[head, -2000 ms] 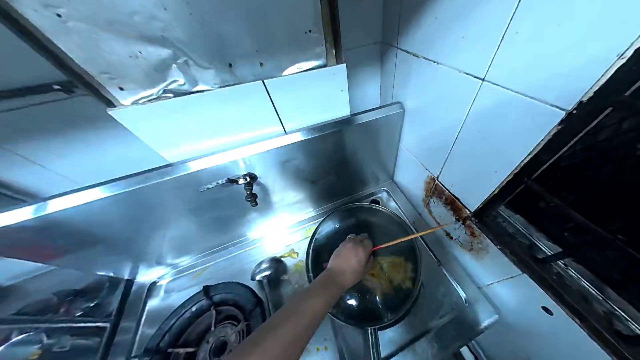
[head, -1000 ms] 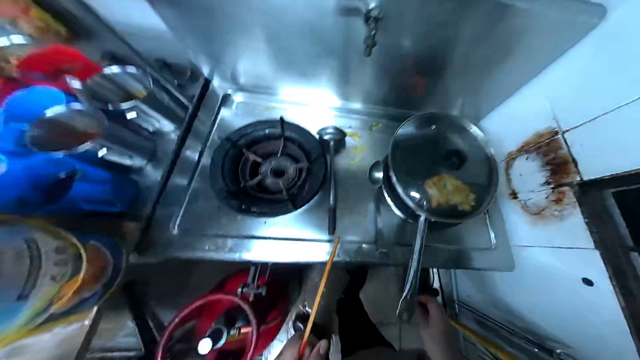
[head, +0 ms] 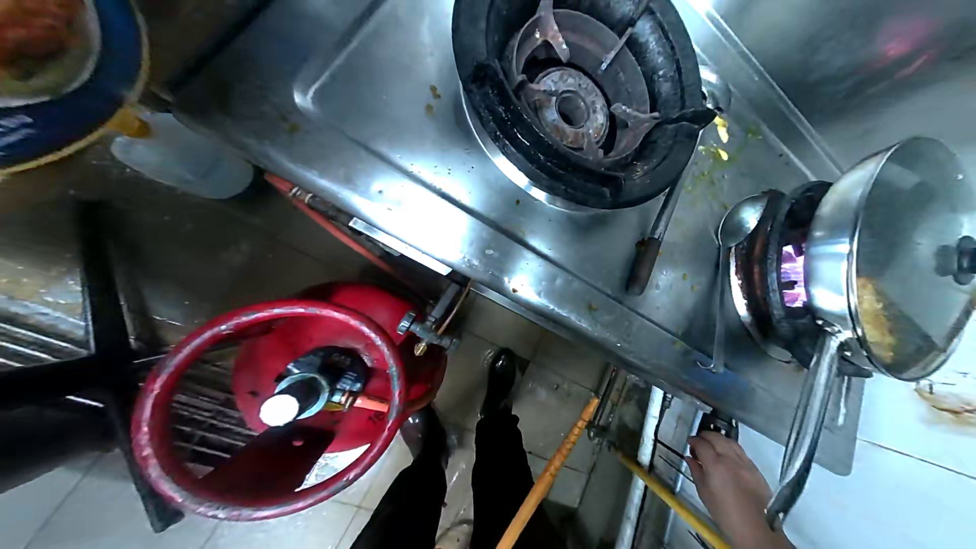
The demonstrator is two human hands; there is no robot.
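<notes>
My right hand [head: 728, 484] is at the lower right, its fingers closed around a black stove knob [head: 718, 424] under the counter's front edge. Above it, a steel saucepan [head: 833, 244] with a glass lid [head: 911, 229] sits over the small burner [head: 765, 267], where a purple flame burns. Yellowish food [head: 875, 320] shows through the lid. The pan's long handle [head: 808, 427] points down beside my hand. An orange wooden stick [head: 549, 476] slants in from the bottom edge; my left hand is out of view. A steel ladle [head: 723, 305] lies left of the small burner.
A large black burner [head: 576, 107] without a flame sits on the steel stove top [head: 396, 99]. Beside it lies a dark-handled utensil [head: 646, 263]. A red gas cylinder [head: 263, 396] stands below, left of my feet. A yellow hose [head: 671, 503] and pipes run beneath the counter.
The hand that was over the pan two seconds ago has left it. The left hand, holding the stick one second ago, has gone out of view. The view has shifted down toward the floor.
</notes>
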